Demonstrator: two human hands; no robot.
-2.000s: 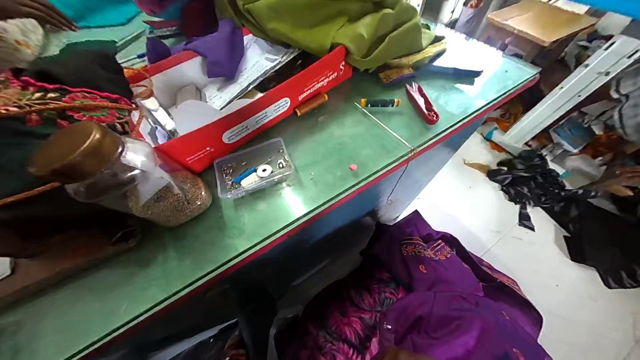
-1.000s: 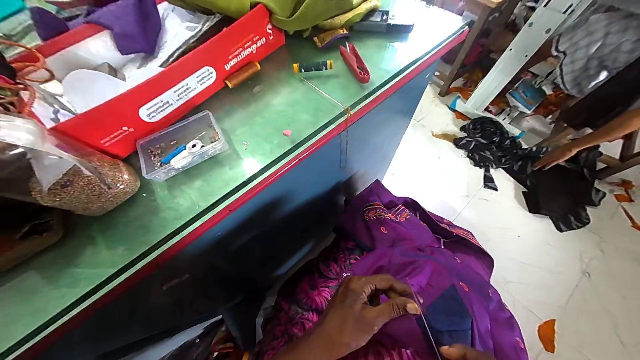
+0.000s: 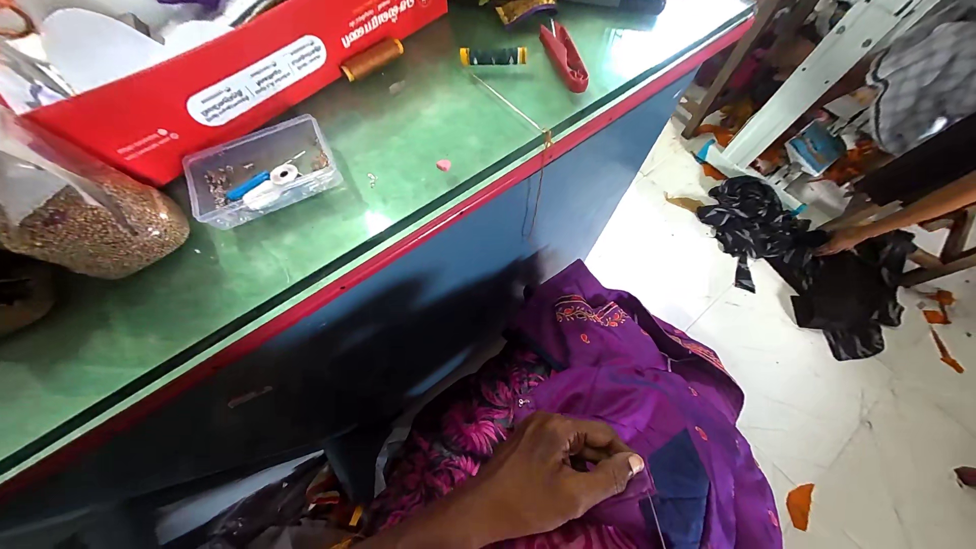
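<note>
My left hand (image 3: 560, 473) is above the purple embroidered cloth (image 3: 610, 404) on my lap, thumb and forefinger pinched on a thin thread (image 3: 657, 522) that runs down past the bottom edge. A dark blue patch (image 3: 675, 488) of cloth lies just right of these fingers. My right hand is out of view. On the green glass-topped counter lie a dark thread spool (image 3: 493, 56), an orange-brown thread spool (image 3: 372, 59), red thread snips (image 3: 564, 57) and a needle-like thin stick (image 3: 509, 103) with thread hanging from its end over the edge.
A clear plastic box (image 3: 263, 171) of small items, a bag of beads (image 3: 99, 229) and a red carton (image 3: 229, 84) stand on the counter (image 3: 305, 252). At right, another person's hand (image 3: 842, 240) touches black cloth (image 3: 846, 290) on the floor, among orange scraps (image 3: 800, 506).
Neither of my hands shows in the oldest frame; both show at the lower edge one second ago. My right hand has since left the view. The other person's hand remains at the black cloth.
</note>
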